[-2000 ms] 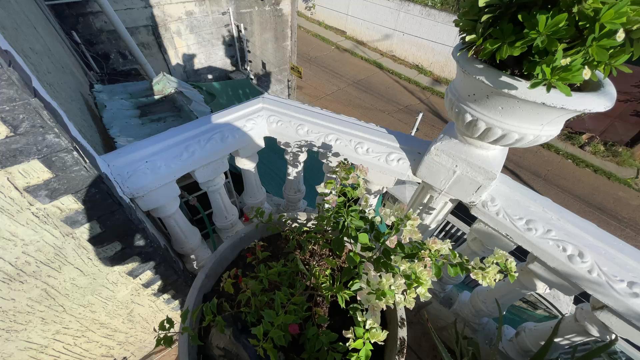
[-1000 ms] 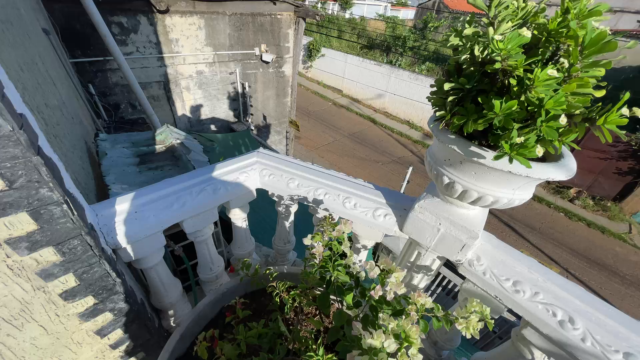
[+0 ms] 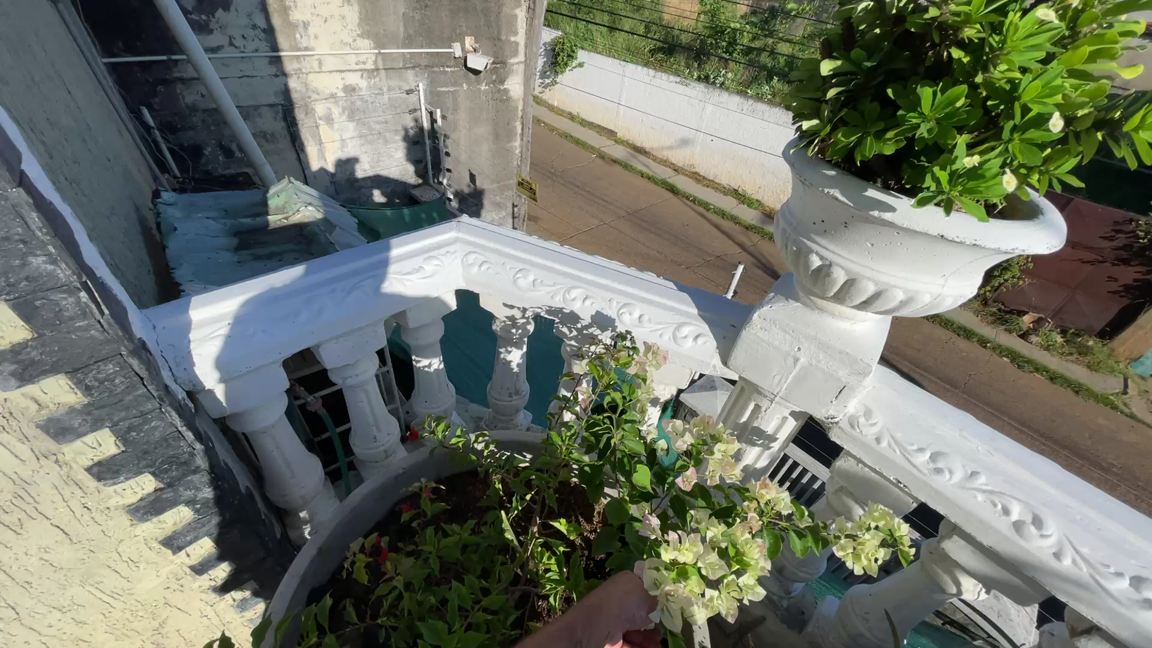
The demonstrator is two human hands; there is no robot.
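Observation:
One of my hands (image 3: pixel 616 607) reaches in from the bottom edge, right of centre, against a cluster of pale cream bougainvillea flowers (image 3: pixel 702 576). It appears to be my right hand; its fingers are mostly hidden by blossoms and the frame edge, so its grip cannot be told. The bougainvillea's leafy stems (image 3: pixel 621 432) rise from a large round grey planter (image 3: pixel 360 513), which also holds low green plants (image 3: pixel 441 558) with a few red flowers. My left hand is out of view.
A white balustrade (image 3: pixel 576 288) runs behind the planter. On its post (image 3: pixel 801 351) stands a white urn (image 3: pixel 882 243) with a leafy shrub (image 3: pixel 972 117). At left is a textured wall (image 3: pixel 72 531) with dark stone edging. A street (image 3: pixel 648 216) lies below.
A hand has come into view at the bottom beside the cream flowers; neither earlier frame shows it. The view has tilted up and shows more of the street and far wall.

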